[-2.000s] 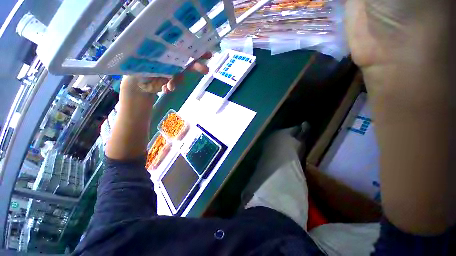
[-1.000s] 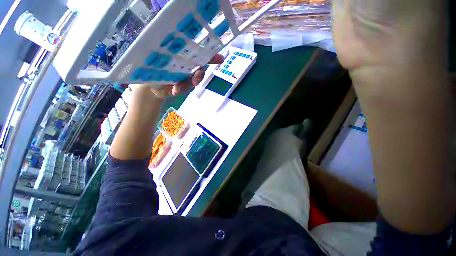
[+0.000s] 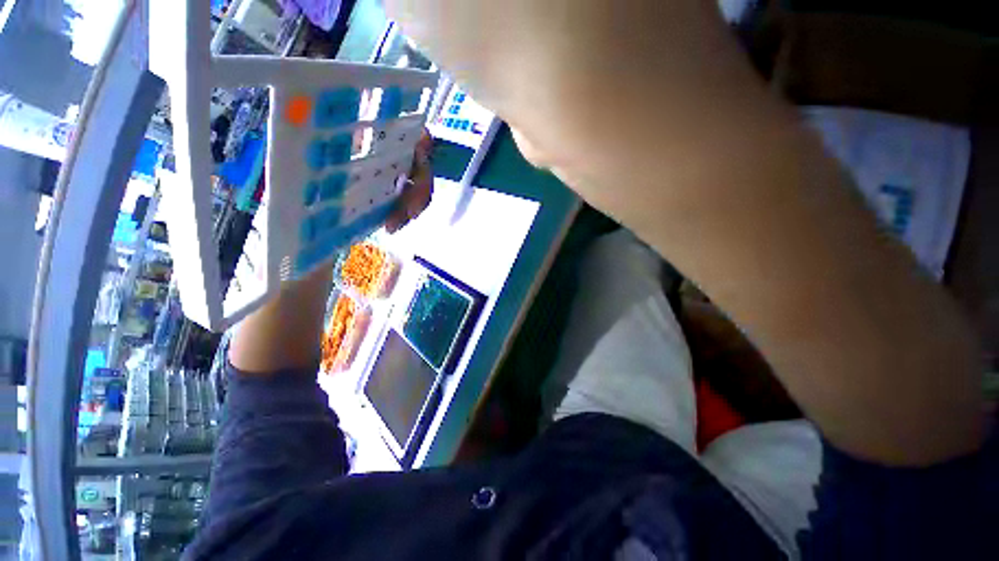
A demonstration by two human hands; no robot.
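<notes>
A white front housing [image 3: 247, 68] with rows of teal-blue keys and one orange key is held up, tilted, at the upper left. My left hand [image 3: 412, 189] grips its lower right edge, with fingertips showing beside the keys; the rest of the hand is behind the housing. My right forearm crosses the upper right, and my right hand [image 3: 487, 66] is cut off by the top edge and blurred. Its fingers are not visible. Another white keyed housing [image 3: 464, 118] lies on the bench, partly hidden behind my right hand.
Two clear tubs with orange parts [image 3: 366, 270] stand on a white sheet [image 3: 493, 225] on the green bench. Beside them lies a device unit with dark and teal panels [image 3: 401, 386]. An open carton at the right holds a white keyed piece [image 3: 893, 181].
The held housing has turned, so its key face shows more and its window end hangs lower. My right arm has moved left across the view, towards the housing.
</notes>
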